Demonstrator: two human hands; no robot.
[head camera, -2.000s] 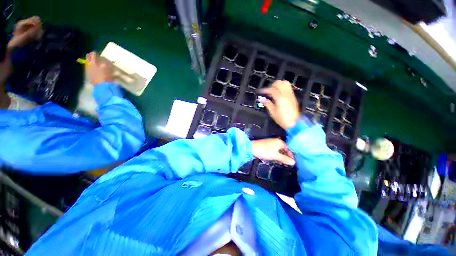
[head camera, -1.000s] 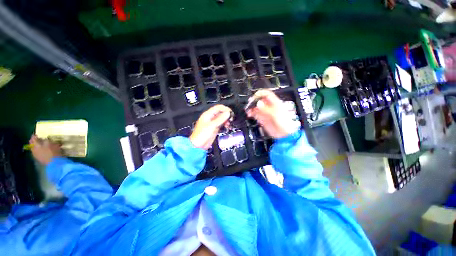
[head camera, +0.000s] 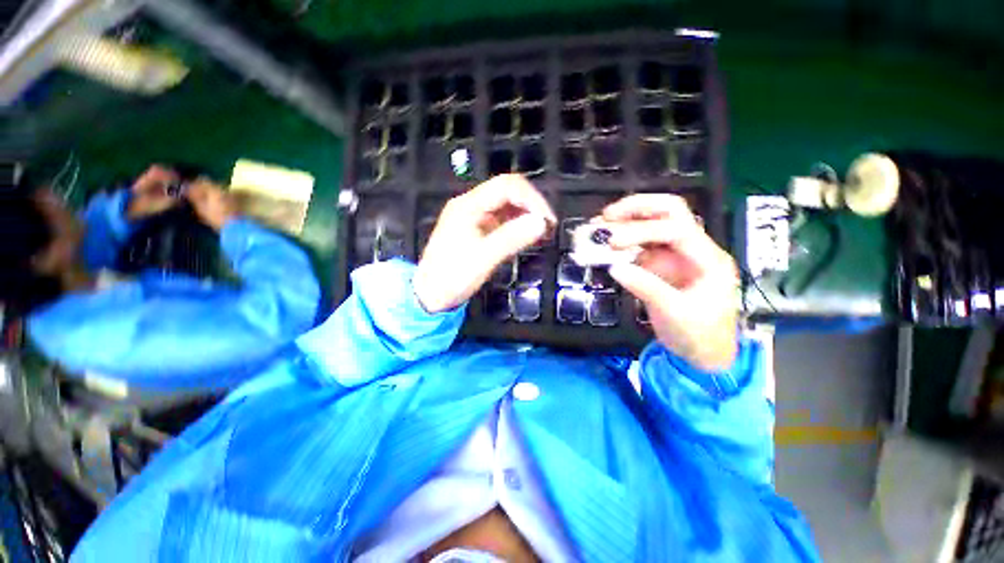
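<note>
The black compartment tray (head camera: 528, 53) lies in front of me, with dark square watch units in its pockets. One unit (head camera: 460, 163) in the back row shows a small white and green lit patch. My right hand (head camera: 680, 269) pinches a small watch unit (head camera: 598, 240) above the front pockets; a dark round spot shows on its pale face. My left hand (head camera: 484, 242) is over the tray, left of that unit and apart from it, its fingers curled and fingertips close together. No object shows in it, but its palm side is partly hidden.
Right of the tray are a white label strip (head camera: 767, 233), a thin dark cable and a cream round disc (head camera: 873, 184) on a stem. Another black tray (head camera: 952, 247) stands far right. At left, a neighbour's blue sleeve (head camera: 176, 313) and hands are near a cream card (head camera: 272, 196).
The view has shifted, so the tray sits further right. My right hand now shows a unit turned with its round spot visible. The neighbour's hands have come together beside the card.
</note>
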